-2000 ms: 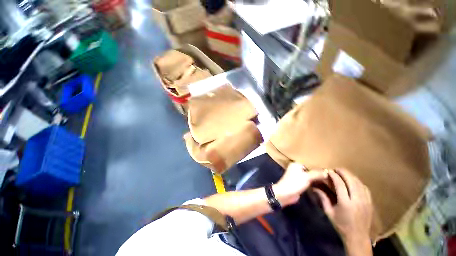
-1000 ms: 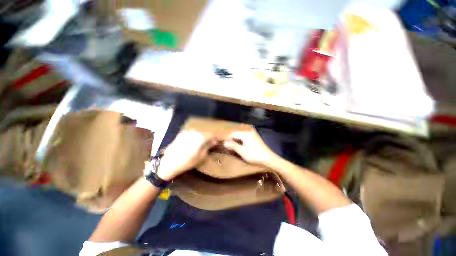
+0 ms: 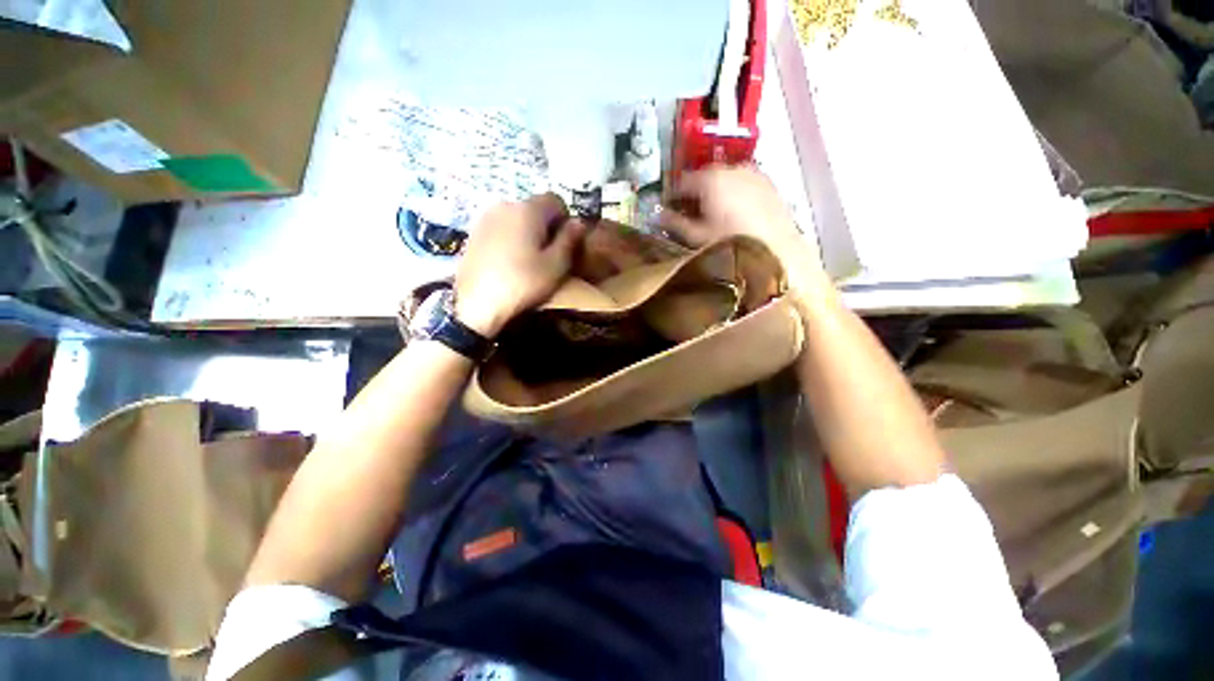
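Observation:
A tan handbag (image 3: 652,379) stands with its open mouth towards me, above my dark-aproned lap and against the bench's front edge. My left hand (image 3: 513,260) is at the bag's far left edge, fingers curled on it. My right hand (image 3: 730,210) is at the far right side by the metal tooling; it is blurred, and whether it grips anything is not clear. The fastener press's small tooling (image 3: 619,200) shows between the hands. The press's large pale head (image 3: 559,40) covers the area above it.
A round dark-rimmed dish (image 3: 429,229) and crinkled clear plastic (image 3: 459,153) lie left of the press. A red holder (image 3: 720,127) and white block (image 3: 932,160) with gold fittings (image 3: 832,16) stand right. A carton (image 3: 213,93) stands far left. Tan bags (image 3: 127,512) lie on both sides.
The view has turned from the left side to the bench. The bag has moved from my lap up to the press, its mouth now open towards me. Both hands have moved forward and apart.

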